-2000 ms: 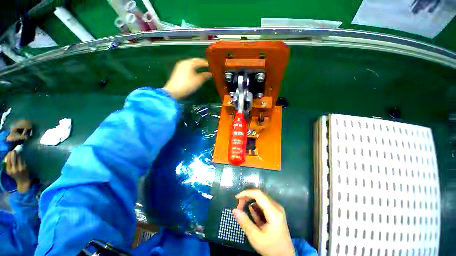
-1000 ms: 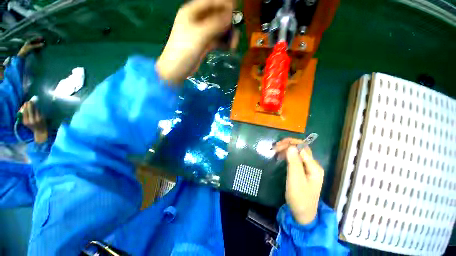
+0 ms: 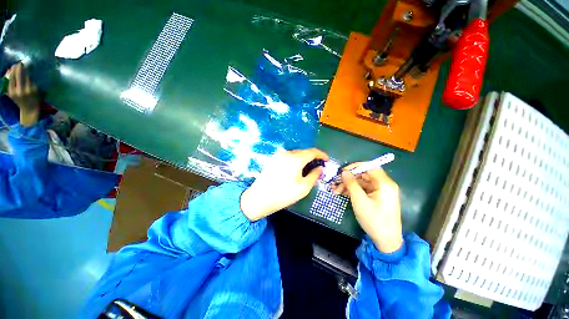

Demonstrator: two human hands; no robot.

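My left hand (image 3: 284,180) holds a small black module (image 3: 314,166) between thumb and fingers, in front of the fixture. My right hand (image 3: 377,205) grips the tweezers (image 3: 372,164), which look white in glare; their tips are close to the module. Whether they touch it, or hold a part, I cannot tell. A small gridded sticker sheet (image 3: 329,205) lies on the belt just below both hands. The orange press fixture (image 3: 399,136) stands beyond them, its red clamp handle (image 3: 466,65) raised to the right. A dark piece (image 3: 378,103) sits in its base.
The white slotted parts tray (image 3: 513,205) is stacked at the right. Crinkled clear plastic with blue film (image 3: 274,109) lies left of the fixture. Farther left are a longer gridded strip (image 3: 161,59) and a white crumpled wipe (image 3: 80,40). Another person's hand (image 3: 23,93) is at the far left.
The view has shifted. My left hand has come from beside the fixture to the right hand, holding the module. The tweezers now point at it. The red handle has swung up and right, exposing the base.
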